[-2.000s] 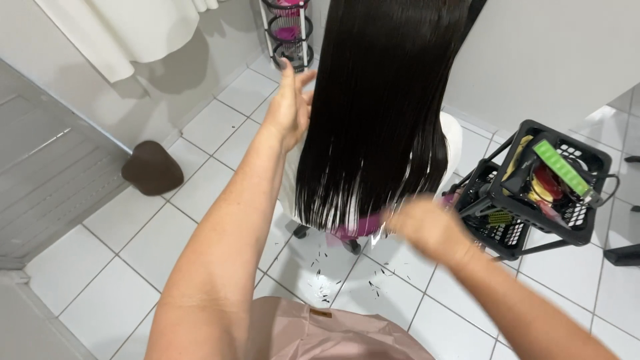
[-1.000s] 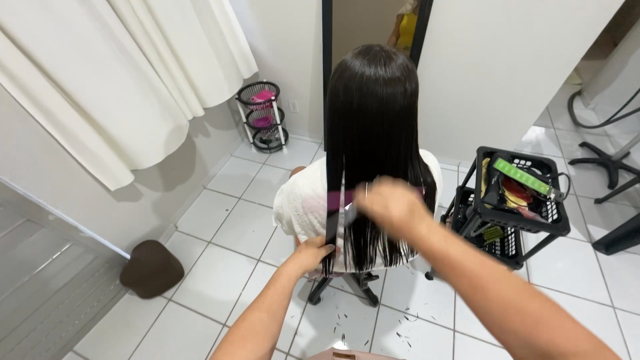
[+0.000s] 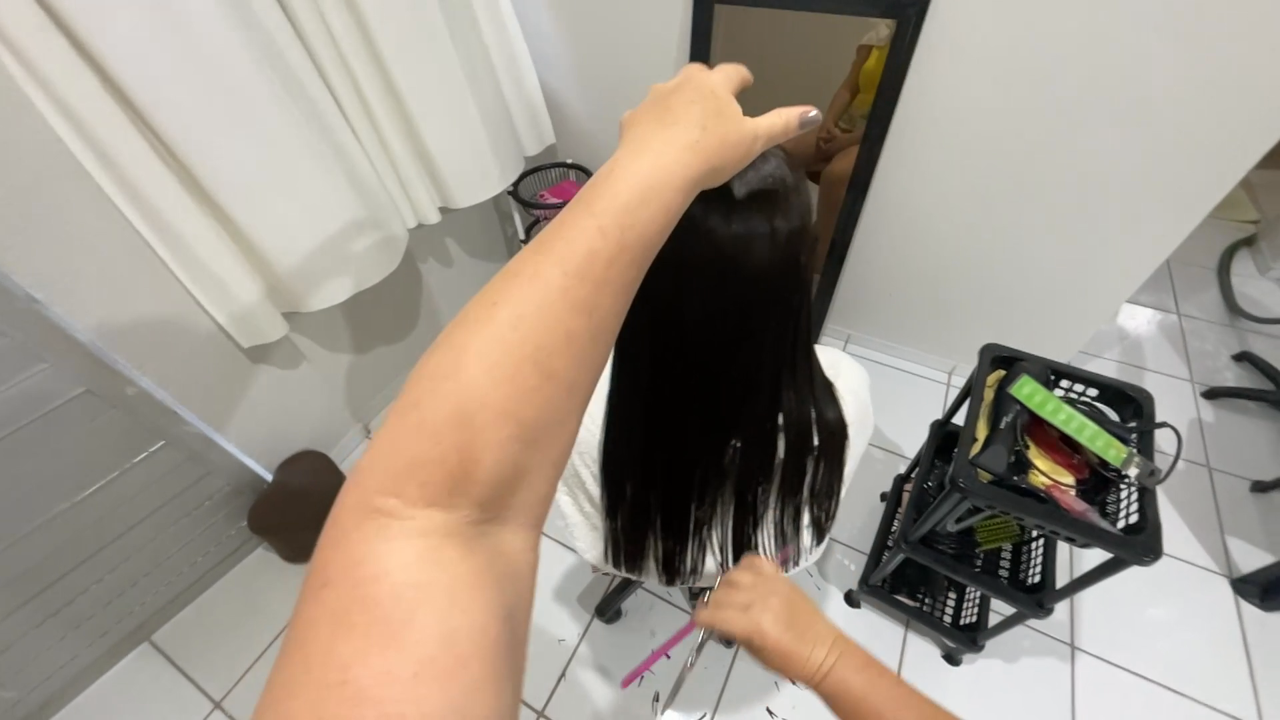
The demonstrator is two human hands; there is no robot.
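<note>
A seated person, seen from behind, has long straight dark hair [image 3: 720, 370] hanging over a white towel [image 3: 848, 385]. My left hand [image 3: 705, 120] is raised at the crown of the head, fingers spread, holding nothing visible. Low by the hair's ends, my right hand [image 3: 760, 610] is closed around a pink comb [image 3: 657, 655] and metal scissors [image 3: 690, 668]. The comb's tail and the scissors stick out down and left from the fist. The hair ends fall in separate thin strands just above this hand.
A black tiered cart [image 3: 1060, 520] with styling tools and a green-handled item [image 3: 1070, 420] stands at right. A framed mirror [image 3: 860, 200] leans ahead. White curtains [image 3: 400, 120], a basket rack [image 3: 550, 190] and a brown object [image 3: 297, 505] are at left. Cut hair lies on the tiles.
My left hand has gone from the lower hair up to the crown. My right hand has dropped from mid-length to below the hair ends. The view has shifted.
</note>
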